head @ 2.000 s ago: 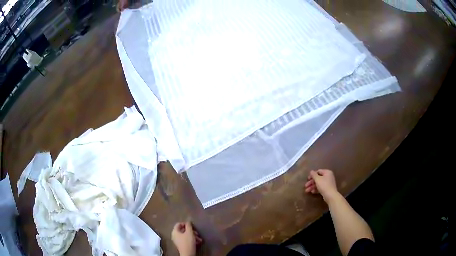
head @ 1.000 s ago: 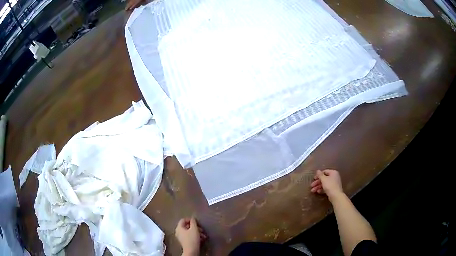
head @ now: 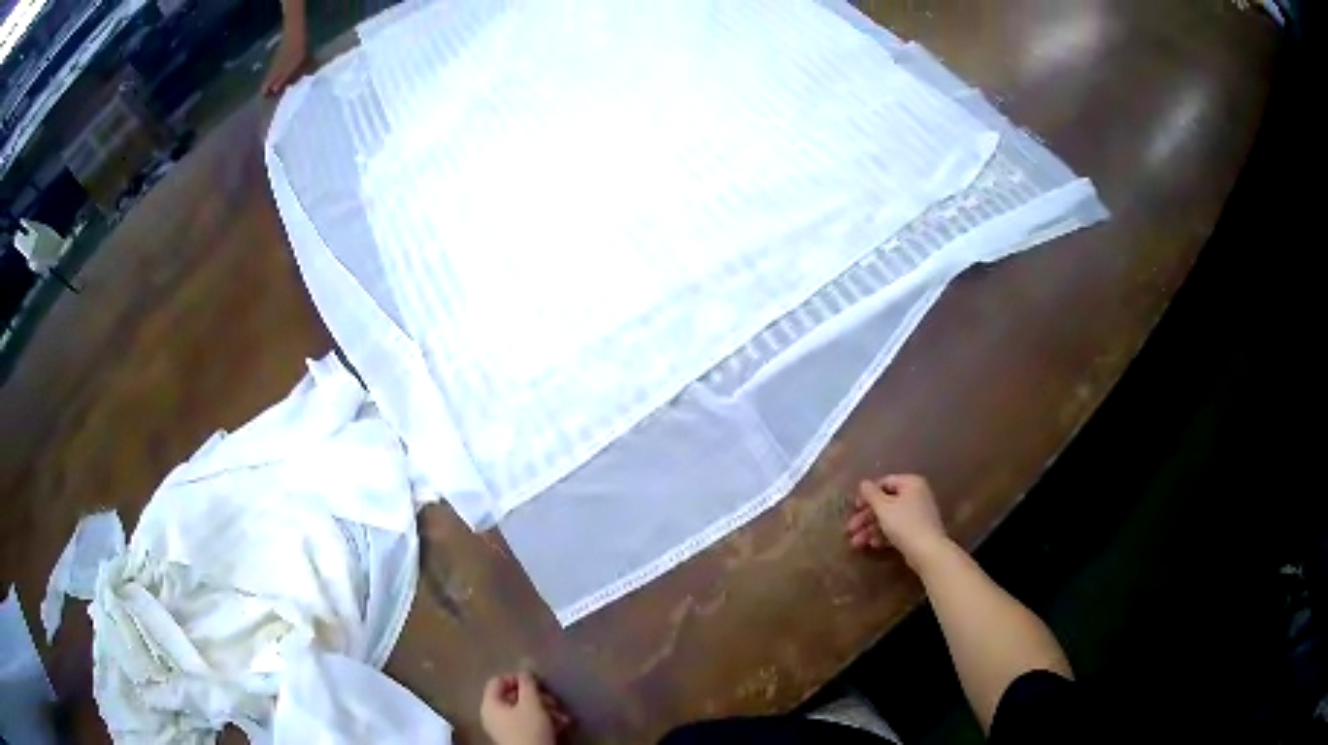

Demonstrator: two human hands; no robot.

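Observation:
White fabric panels [head: 626, 218], some striped, lie flat in layers on the brown table. A sheer panel [head: 626, 546] with a stitched edge sticks out beneath them towards me. My left hand [head: 520, 710] rests near the table's front edge, below the sheer corner, partly cut off by the picture's bottom; its fingers are curled. My right hand [head: 891, 517] rests right of the sheer panel, fingers curled in, not touching the fabric. No item shows in either hand. A crumpled heap of cream-white fabric [head: 277, 539] lies left of the stack.
The worn brown table [head: 1049, 328] has a curved-looking edge at the right. Another person's hand [head: 286, 66] is at the far left corner of the stack. A bluish-white sheet [head: 21, 677] is cut off at the left. Dark floor lies beyond the right edge.
The view has shifted, so the stack and my hands appear further left. More of the other person's forearm shows at the far corner. My hands stay curled beside the fabric.

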